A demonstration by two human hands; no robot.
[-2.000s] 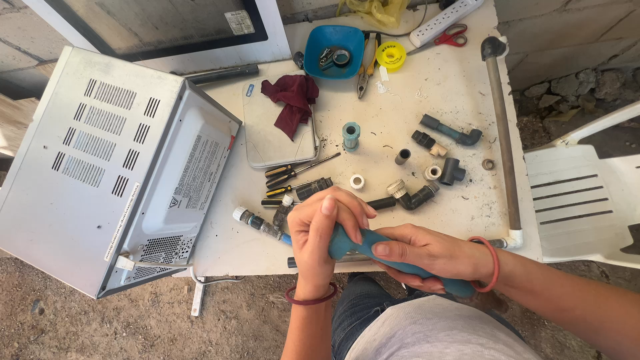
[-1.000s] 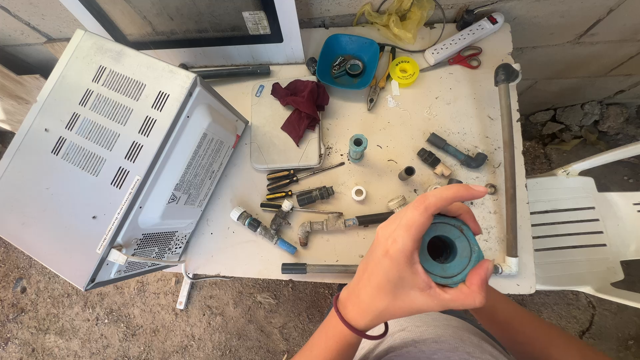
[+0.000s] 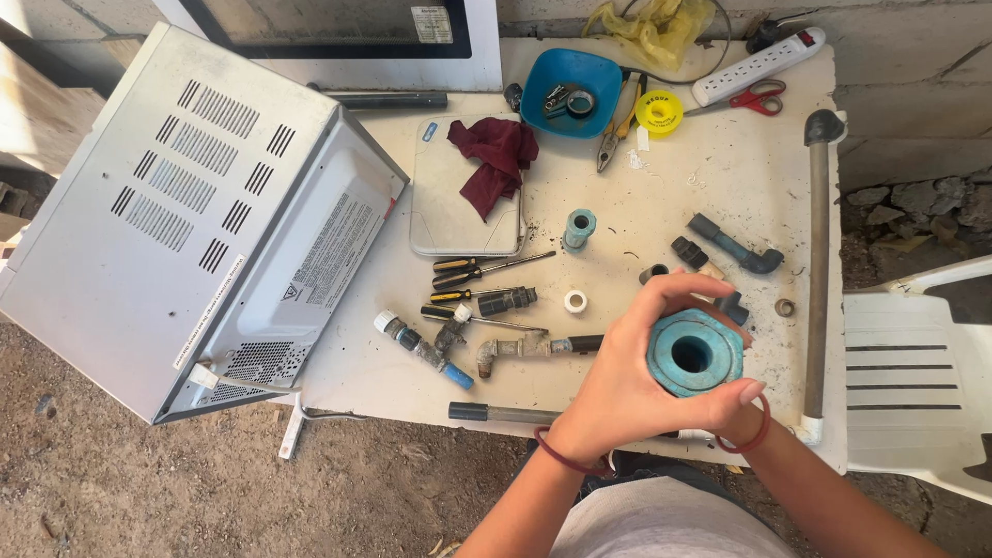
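A blue hexagonal pipe fitting with a round bore (image 3: 694,353) faces the camera, gripped between the curved fingers and thumb of my left hand (image 3: 628,387). Behind it my right hand is mostly hidden, with the wrist (image 3: 748,430) in view below; what its fingers hold cannot be seen. Left of the hands lie a white ring (image 3: 575,301), a metal pipe elbow assembly (image 3: 511,348) and a valve assembly with a blue end (image 3: 423,349). A smaller blue fitting (image 3: 579,230) stands upright further back. Dark pipe fittings, one a long elbow (image 3: 736,245), lie beyond my left fingers.
A microwave oven (image 3: 194,186) takes up the left side. Several screwdrivers (image 3: 465,275) lie near a flat case (image 3: 465,225) with a maroon cloth (image 3: 496,159). A blue bowl (image 3: 535,116), pliers (image 3: 608,147), yellow tape roll (image 3: 659,114), scissors (image 3: 756,98) and power strip (image 3: 759,66) are at the back.
Two seconds ago both hands were around the blue piece, which lay sideways. Since then its hexagonal end has turned toward the camera, with my left hand around it and my right behind.
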